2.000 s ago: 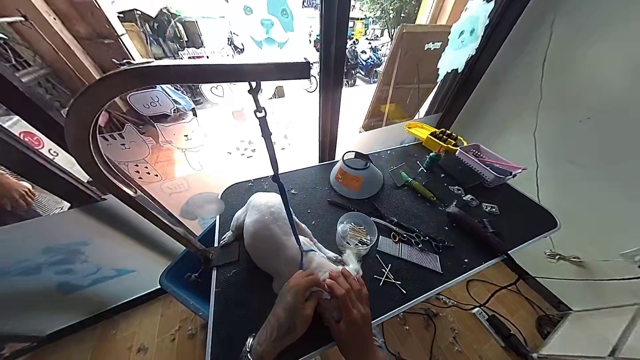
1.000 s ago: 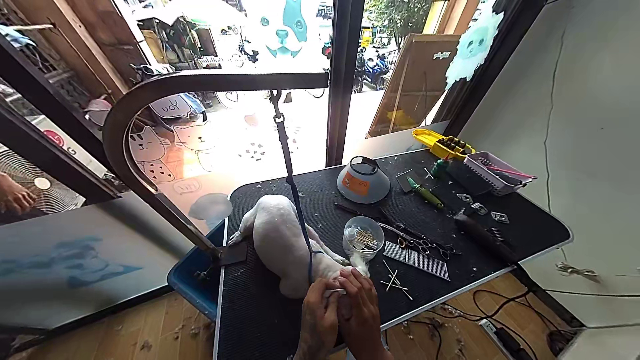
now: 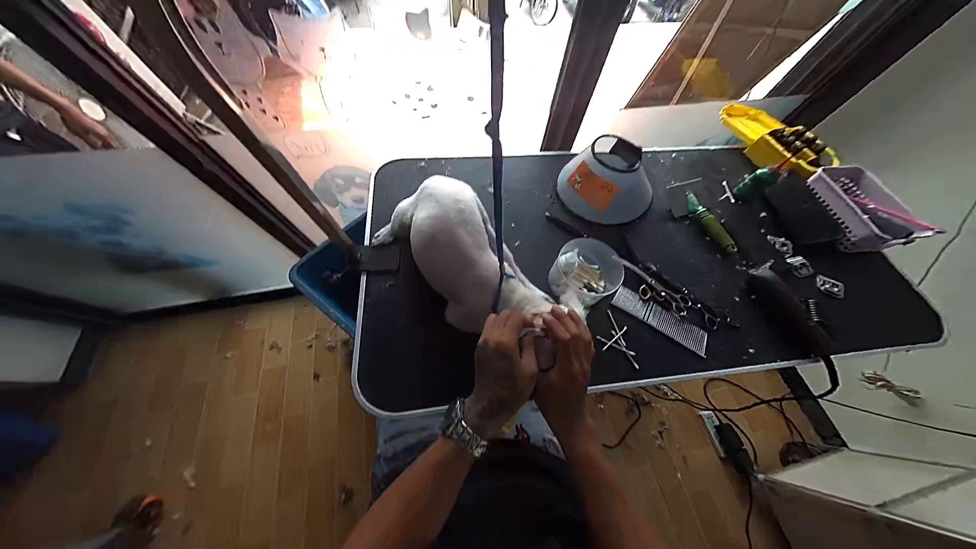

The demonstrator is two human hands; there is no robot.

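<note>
A closely clipped white dog (image 3: 457, 244) lies on the black grooming table (image 3: 415, 366), a blue strap (image 3: 497, 152) running down to its neck. My left hand (image 3: 505, 366), with a metal watch (image 3: 462, 428) at the wrist, grips the dog's head from the left. Against the head's right side, my right hand (image 3: 564, 354) has its fingers closed on it near the ear. Both hands largely hide the face. Beside them stand a clear bowl of cotton swabs (image 3: 585, 271), loose swabs (image 3: 619, 339), a metal comb (image 3: 663, 322) and grooming scissors (image 3: 671, 299).
Farther back stands a plastic cone collar (image 3: 604, 183). To the right lie a green-handled tool (image 3: 713, 223), a corded clipper (image 3: 785, 305), a lilac basket (image 3: 869, 210) and a yellow case (image 3: 778, 141). A blue bin (image 3: 324, 286) sits left of the table; cables (image 3: 724, 396) trail below. Another person's arm shows far left.
The view has tilted downward. Both hands stay on the dog's head throughout, with only small shifts of the fingers.
</note>
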